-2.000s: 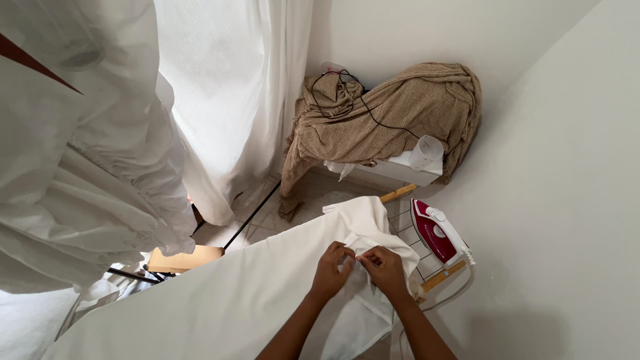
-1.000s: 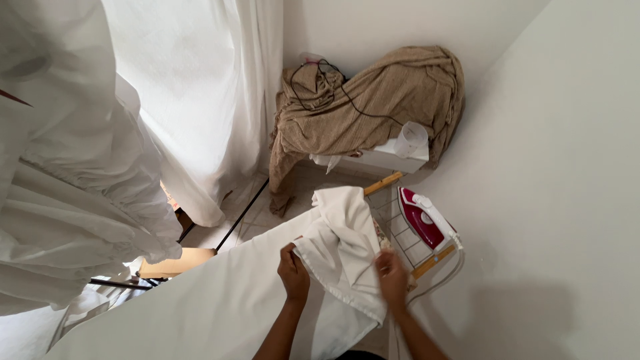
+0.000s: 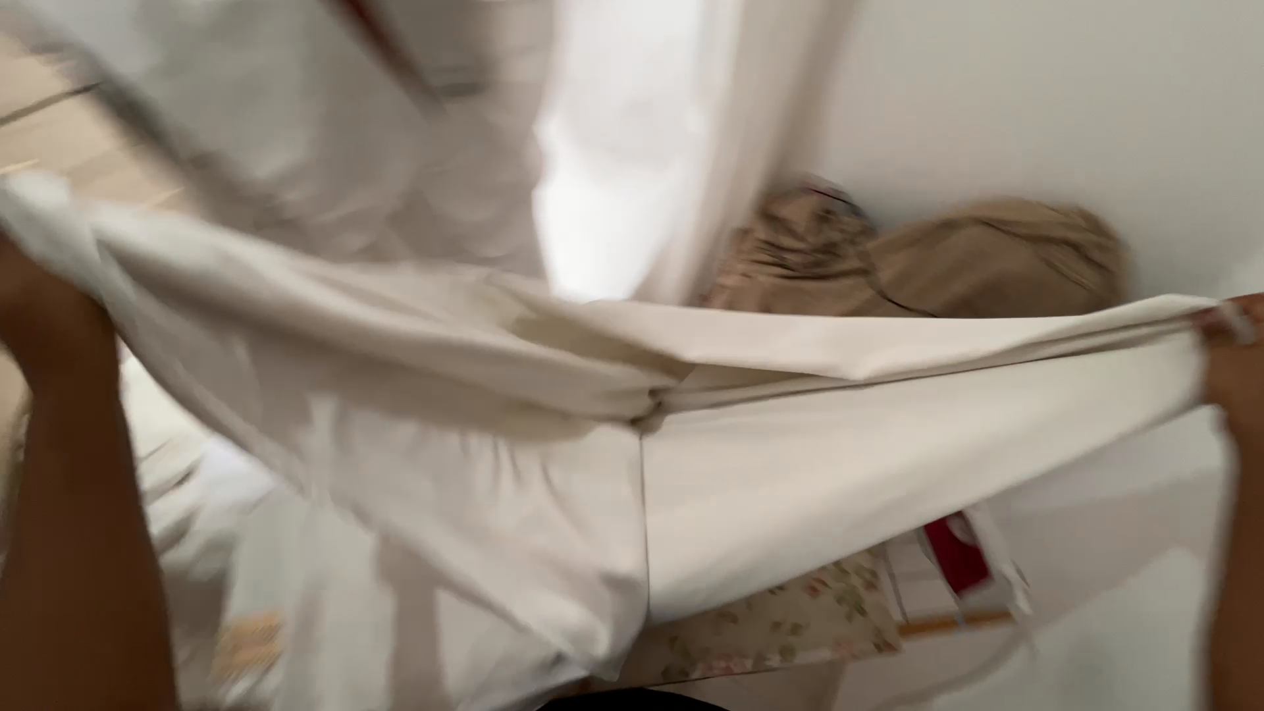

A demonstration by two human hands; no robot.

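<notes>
A large cream-white cloth garment point(image 3: 790, 474) with a seam down its middle is stretched across the view, raised between my two hands. My left hand point(image 3: 49, 316), at the left edge, grips one end; the fingers are partly cut off and blurred. At the right edge my right hand point(image 3: 1234, 346) holds the other end, also partly out of frame. Below the cloth shows the floral cover of an ironing board point(image 3: 780, 622). The red and white iron point(image 3: 958, 553) rests on the rack at the board's end, partly hidden by the cloth.
Behind the cloth, a brown cloth point(image 3: 997, 257) lies heaped against the wall, with a dark cord over it. White curtains point(image 3: 632, 148) hang at the back, and blurred white fabric point(image 3: 326, 128) hangs at upper left. The iron's cord curves below its rack.
The white cloth, on the board before, is lifted and spread wide. My hands have moved far apart to either side, and the floral board cover now shows. The view has shifted.
</notes>
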